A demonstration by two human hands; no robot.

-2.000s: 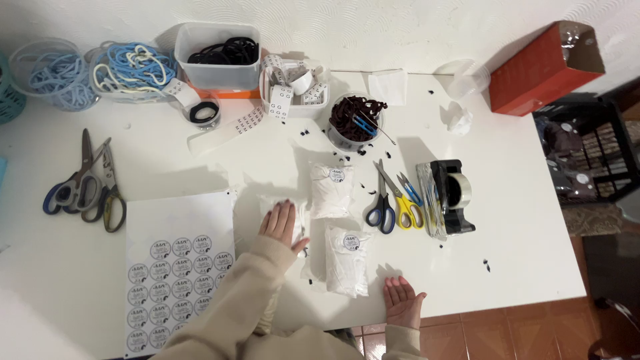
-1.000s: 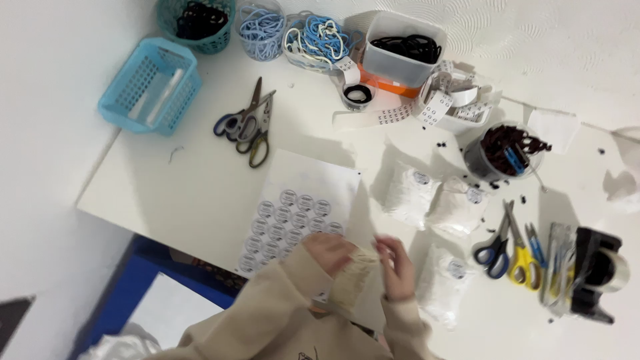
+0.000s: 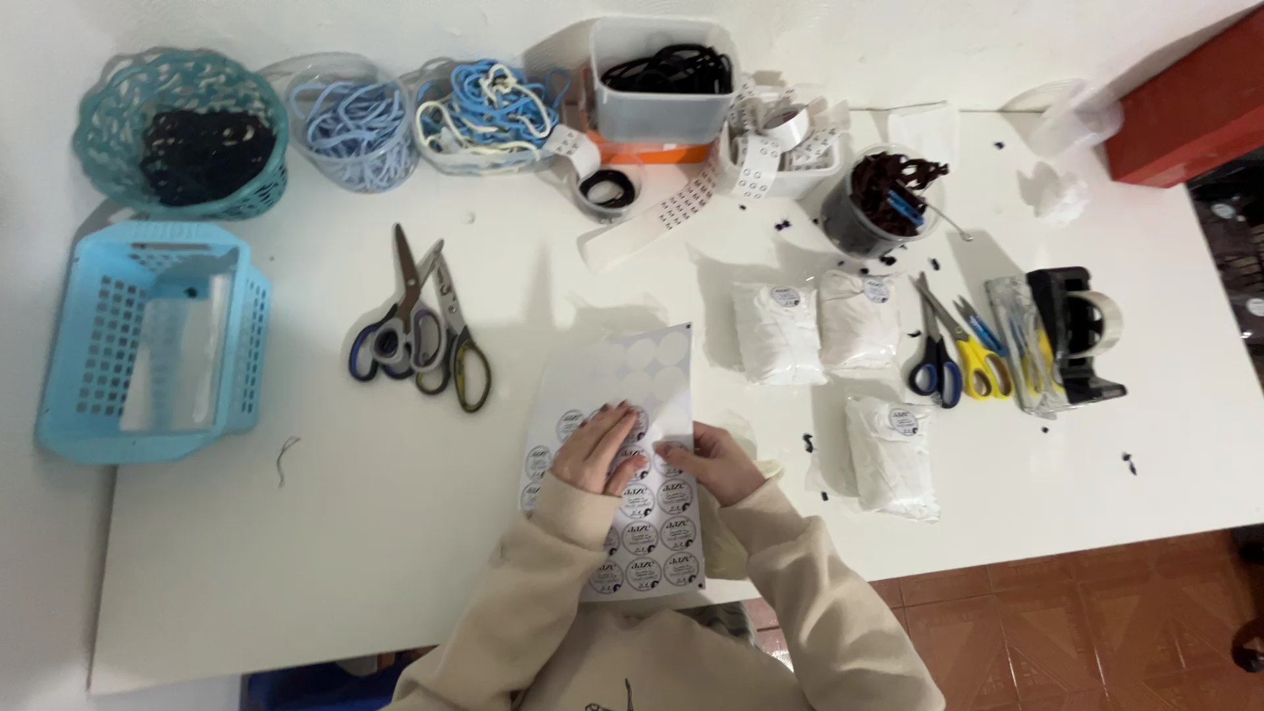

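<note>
A sheet of round printed stickers (image 3: pixel 642 538) lies at the table's front edge, its upper circles blank. My left hand (image 3: pixel 600 449) rests on the sheet, fingers extended over the stickers. At the sheet's right edge is my right hand (image 3: pixel 716 462), thumb on top and the other fingers partly hidden; the edge is between them. A pale clear bag (image 3: pixel 726 543) lies partly under the sheet and my right sleeve. Three filled white packets stand to the right: one (image 3: pixel 778 334), a second (image 3: pixel 859 321) beside it, and a third (image 3: pixel 892 459) lower down, each with a round sticker.
Scissors (image 3: pixel 400 331) lie at left, near a light-blue basket (image 3: pixel 252 341). Along the back are a teal basket (image 3: pixel 267 128), tubs of cords (image 3: pixel 360 148) and a white container of label rolls (image 3: pixel 790 176). More scissors (image 3: pixel 973 360) and a tape dispenser (image 3: pixel 1076 336) lie at right.
The sticker sheet, to my left two seconds ago, is now in front of me under my hands. My right hand, apart at the table edge then, now grips its side. The view has shifted.
</note>
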